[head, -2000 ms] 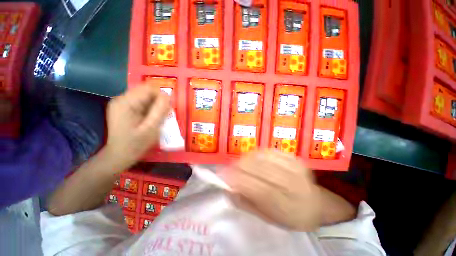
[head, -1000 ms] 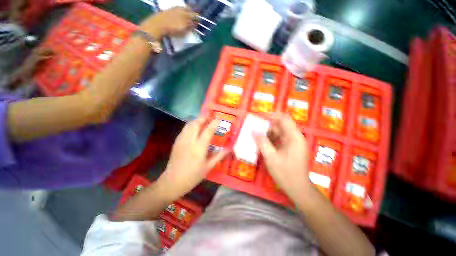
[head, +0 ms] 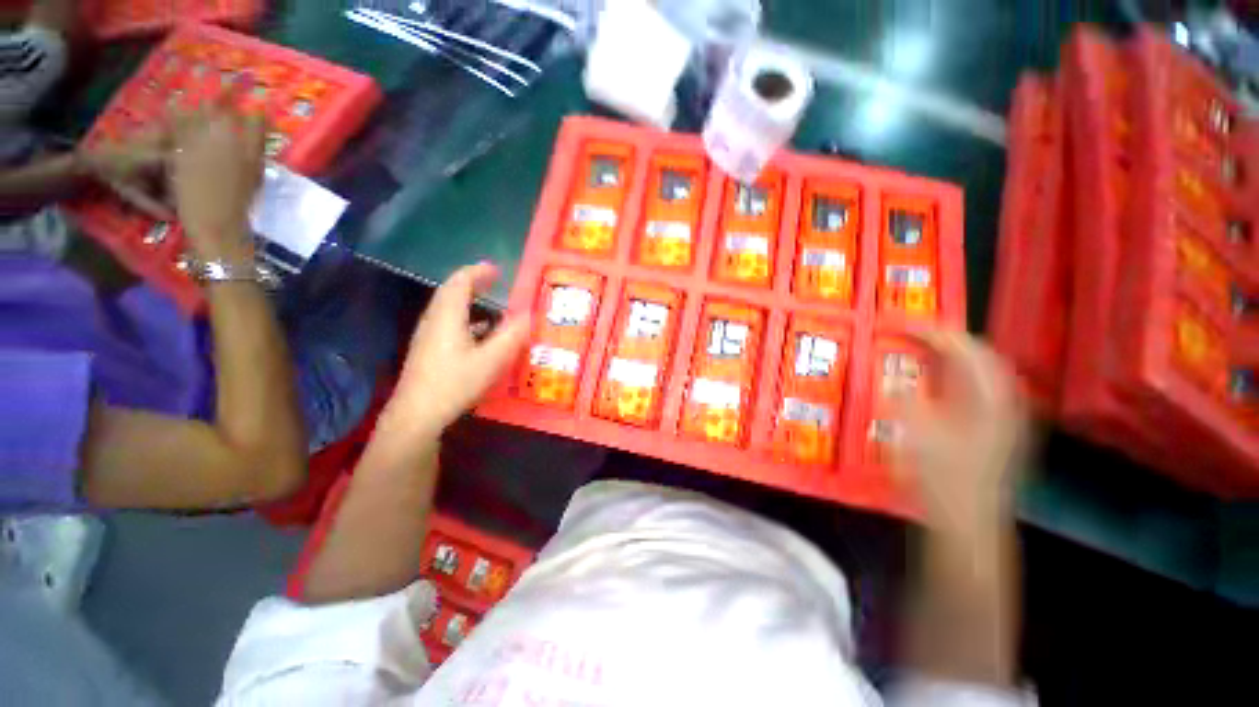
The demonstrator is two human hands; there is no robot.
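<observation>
A red foam tray (head: 628,287) holds orange open-backed phone bodies (head: 722,376) in two rows of five, with white labels in their backs. My left hand (head: 463,352) is at the tray's left edge, its thumb touching the rim and its fingers apart; I see nothing in it. My right hand (head: 967,428) is strongly blurred over the lower right corner and partly covers the last phone; whether it holds anything cannot be seen. A white label roll (head: 759,108) stands behind the tray, its tail hanging over the back rim.
Red trays stand stacked at right (head: 1091,221). A white stack or wad (head: 635,62) lies beside the roll. At left another worker's hands (head: 214,180) are over another tray (head: 325,118), near a white sheet (head: 301,211). More trayed phones (head: 470,569) show below the bench.
The white piece that was between my hands over the lower row is no longer visible. My hands have moved apart to the tray's left and right sides. The view has shifted.
</observation>
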